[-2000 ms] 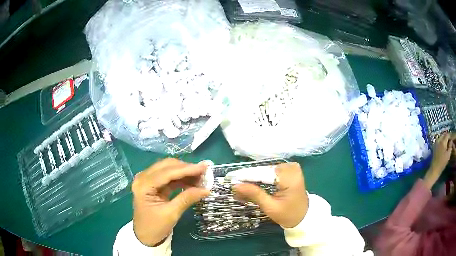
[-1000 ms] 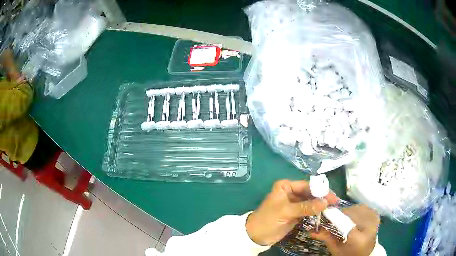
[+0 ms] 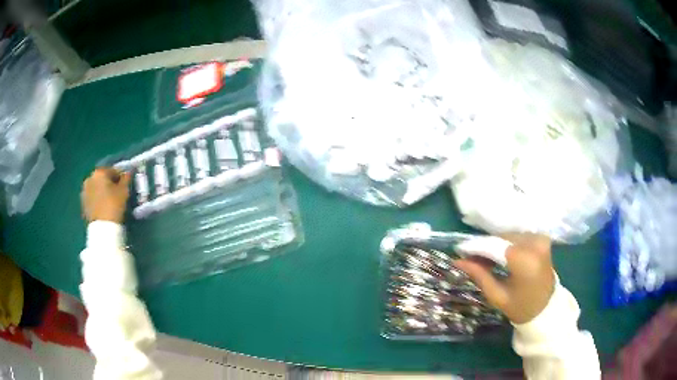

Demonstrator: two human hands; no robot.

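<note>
My left hand [image 3: 105, 194] is at the left end of the row of assembled units [image 3: 199, 163] in the clear blister tray [image 3: 215, 241]. Its fingers are bent down at the tray; blur hides whether they grip a unit. My right hand [image 3: 519, 280] holds a white plastic housing [image 3: 482, 247] between thumb and fingers, over the right part of the insert tray [image 3: 419, 295]. That clear tray is full of loose silvery and coppery metal inserts.
A large bag of white caps [image 3: 371, 111] and a bag of housings [image 3: 531, 163] lie behind the insert tray. A blue parts bin [image 3: 612, 260] is at right. A small clear box with a red-edged label [image 3: 200, 83] is behind the blister tray.
My left hand, which held a white cap with a rod beside my right hand, has moved left to the blister tray. My right hand still holds the housing. The view has turned.
</note>
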